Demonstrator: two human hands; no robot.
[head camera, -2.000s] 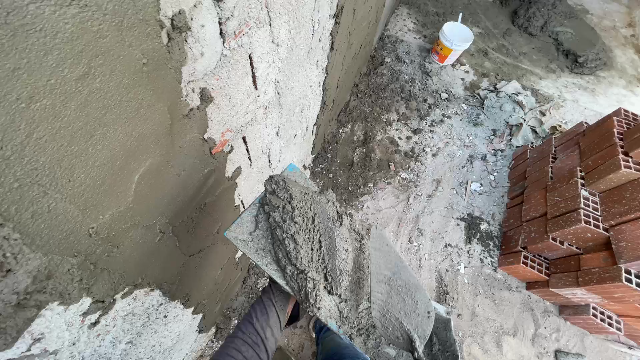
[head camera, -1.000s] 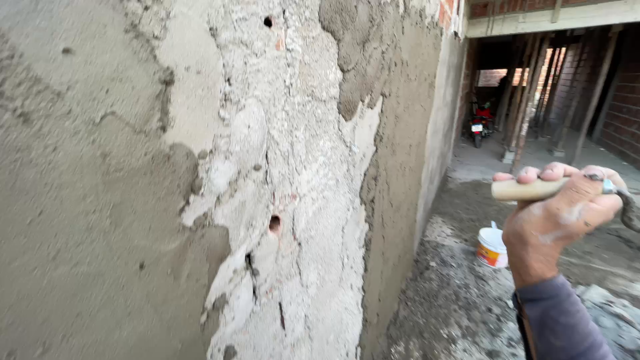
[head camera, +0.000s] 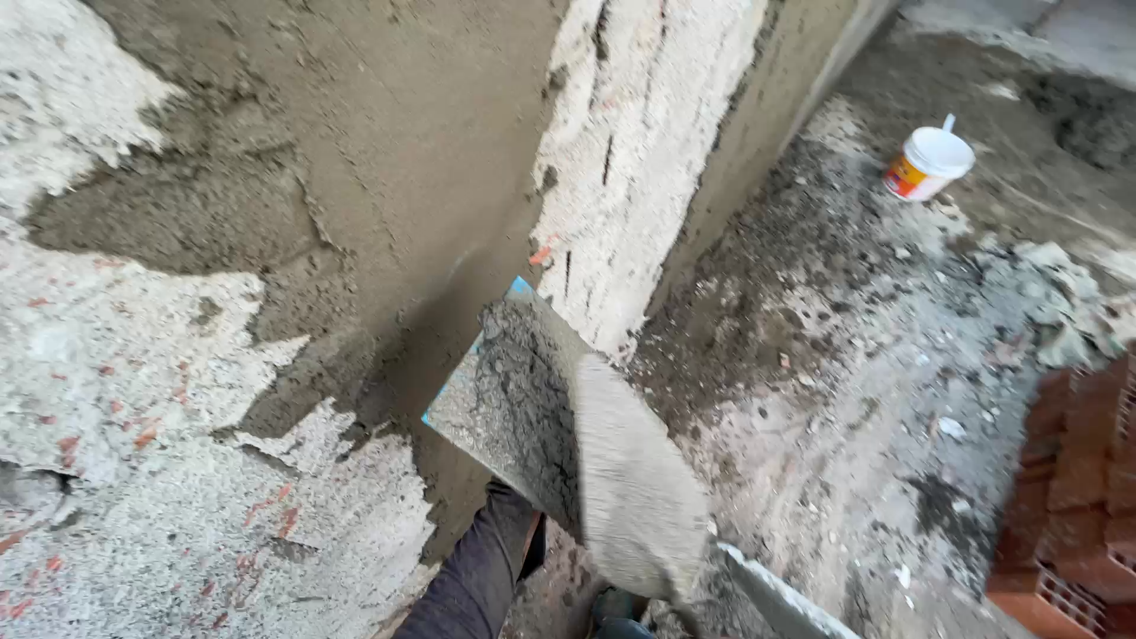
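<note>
A square plasterer's hawk (head camera: 555, 346) with blue edges carries a layer of wet grey mortar (head camera: 524, 390). My left forearm in a dark sleeve (head camera: 479, 559) reaches beneath it; the board hides my left hand, which supports it from below. Over the hawk's right side lies the mortar-coated blade of a trowel (head camera: 635, 479), blurred by motion. My right hand is out of view past the bottom edge. Close to the hawk's upper left is the wall, part fresh grey plaster (head camera: 417, 133), part rough whitish old surface with reddish spots (head camera: 639, 151).
A white bucket (head camera: 936, 155) with an orange label stands on the rubble-strewn ground at upper right. Red hollow bricks (head camera: 1074, 497) are stacked at lower right, with crumpled sheeting (head camera: 1061, 293) above them. A grey flat-edged piece (head camera: 785, 595) juts in at the bottom.
The view has swung down from the wall. My right hand, raised at the right with the wooden handle one second ago, is out of view. The mortar on the hawk is lower than two seconds ago.
</note>
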